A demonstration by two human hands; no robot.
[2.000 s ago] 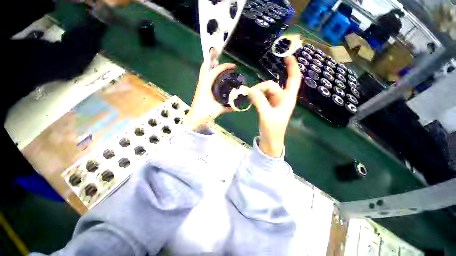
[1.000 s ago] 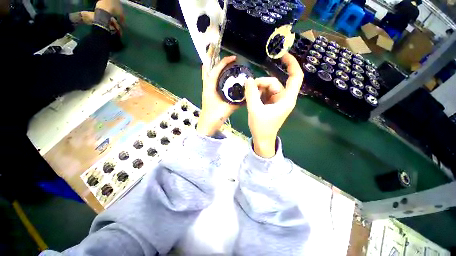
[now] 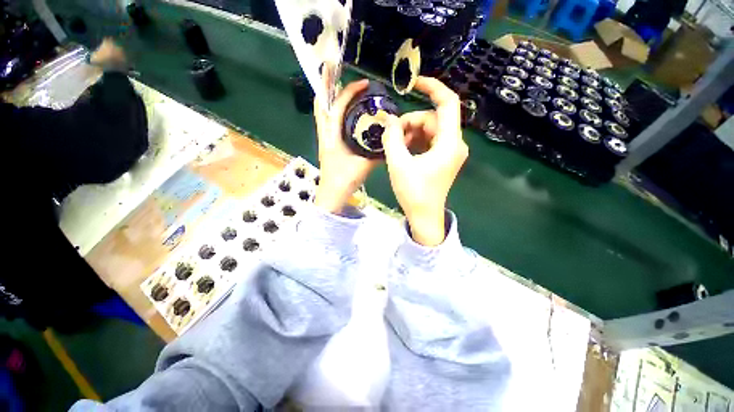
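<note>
My left hand (image 3: 336, 149) holds a black cylindrical housing (image 3: 352, 121) with its open end facing me, and also an upright off-white perforated tray (image 3: 326, 56). My right hand (image 3: 426, 153) has its thumb and fingertips at a pale ring (image 3: 367, 129) on the housing's end. Another pale ring (image 3: 406, 67) stands at the raised fingertip of my right hand, apart from the housing. Whether the first ring is fully seated I cannot tell.
A second perforated tray (image 3: 241, 241) lies on the bench at left. A green belt (image 3: 515, 209) carries loose black housings (image 3: 207, 78). Behind it stand rows of silver-topped housings (image 3: 563, 109). A perforated metal bar (image 3: 684, 318) is at right. A person's dark sleeve (image 3: 113, 133) is at left.
The ring in my right fingertips now sits against the housing's end. The ring at the raised fingertip has tilted and come closer to the housing. More loose housings show on the belt at left.
</note>
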